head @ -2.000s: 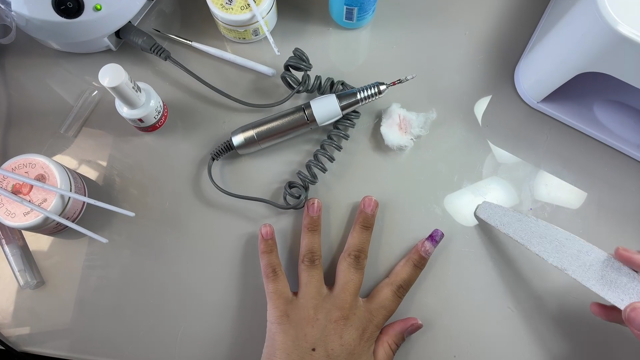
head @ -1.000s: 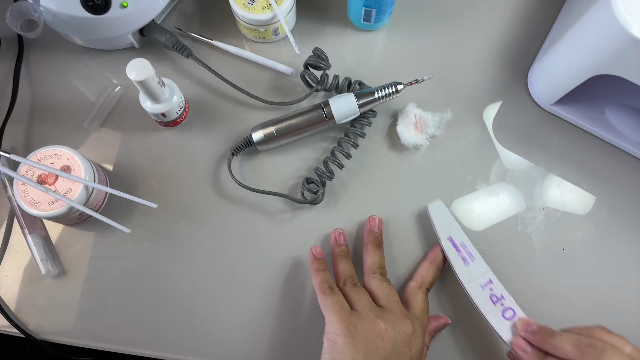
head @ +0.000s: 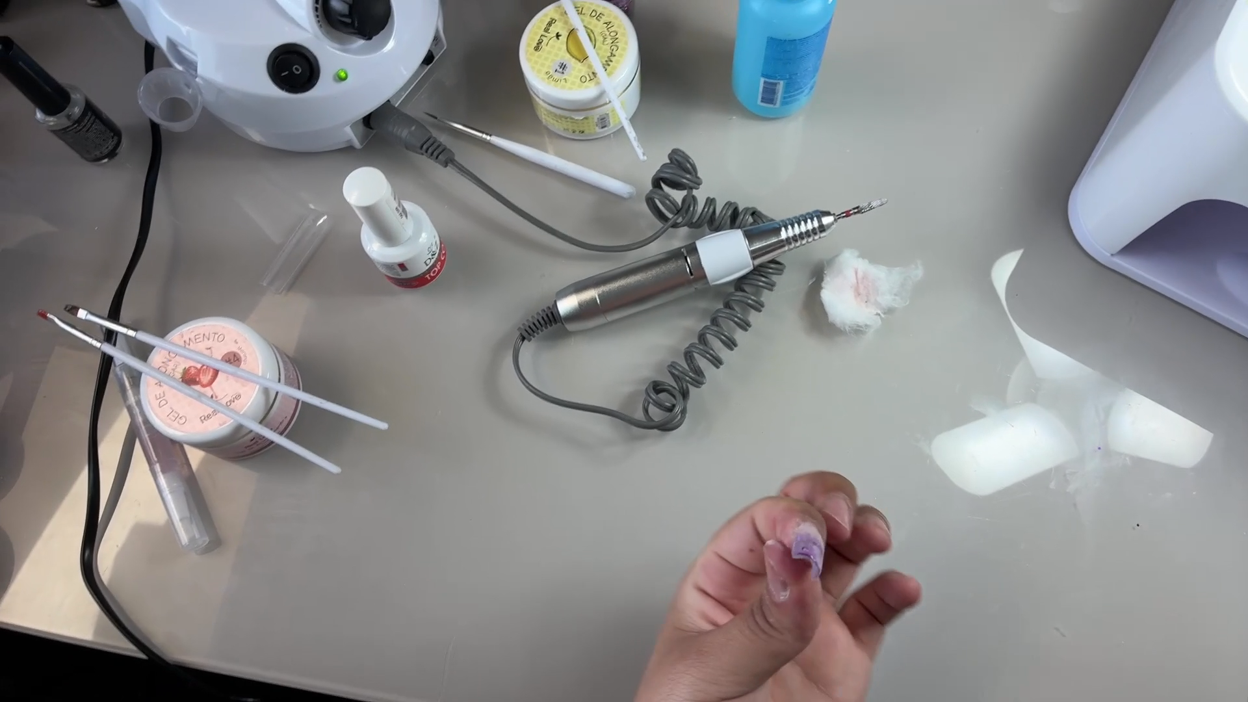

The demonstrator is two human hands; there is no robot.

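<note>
My left hand (head: 780, 595) is raised at the lower middle, its fingers curled towards the palm and the thumb close to the index fingertip. The index nail is purple and looks rough. Nothing is seen held in this hand. My right hand and the nail file are out of the picture. Above the hand, an electric nail drill handpiece (head: 653, 283) lies on its coiled grey cord, a metal bit at its tip. Right of that bit rests a cotton wad (head: 866, 291) with a pinkish stain.
At left, two thin brushes lie across a pink gel jar (head: 219, 385), near a top coat bottle (head: 398, 234). Behind stand the drill's control unit (head: 283, 58), a yellow-labelled jar (head: 580, 78) and a blue bottle (head: 783, 54). A white nail lamp (head: 1131, 185) occupies the upper right.
My left hand was flat on the table with its back up; now it is turned, with fingers curled. My right hand, which held the nail file, has left the view together with it.
</note>
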